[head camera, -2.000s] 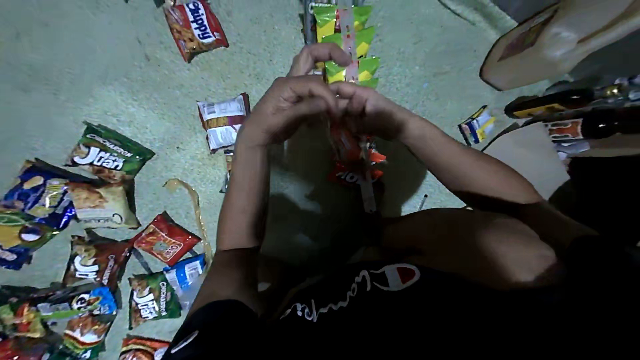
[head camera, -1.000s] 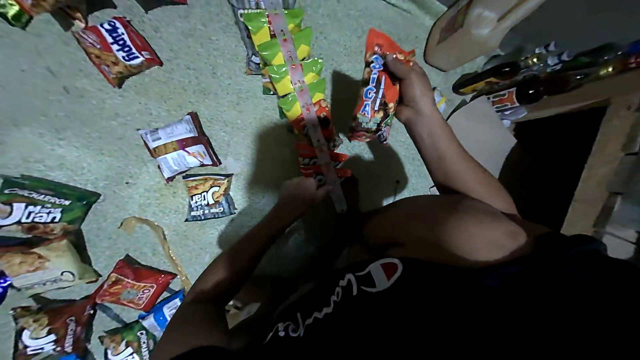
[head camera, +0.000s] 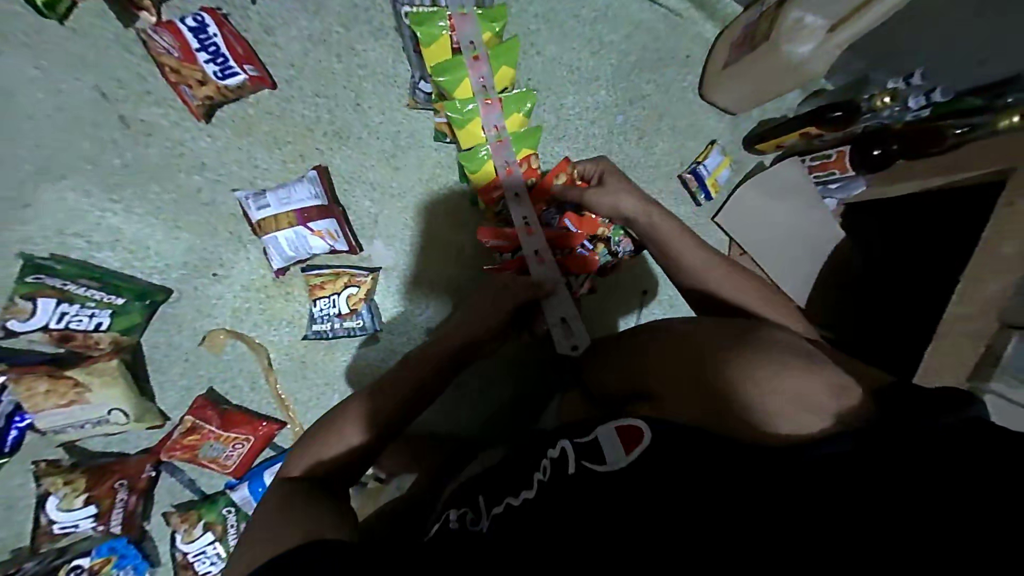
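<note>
A long translucent slotted plastic hanging strip (head camera: 496, 128) runs from the top of the view down to my knee. Several green and yellow snack packs (head camera: 480, 76) hang along its upper part, and red snack packs (head camera: 552, 240) crowd its lower part. My left hand (head camera: 516, 298), in shadow, grips the strip near its lower end, below the red packs. Beside the strip, my right hand (head camera: 600, 192) pinches the top edge of a red snack pack (head camera: 556, 180); the rest of that pack is partly hidden among the others.
Loose snack packs lie on the speckled floor at left, among them a red Chippy pack (head camera: 210, 62) and a green chicharron pack (head camera: 84, 304). A curled strip of tape (head camera: 260, 360) lies near them. At right are a cardboard piece (head camera: 788, 228), dark bottles (head camera: 824, 120) and a small blue-yellow pack (head camera: 707, 172).
My right hand has brought the red pack from the right of the strip in against it. My left hand stays at the strip's lower end, where it was one second ago.
</note>
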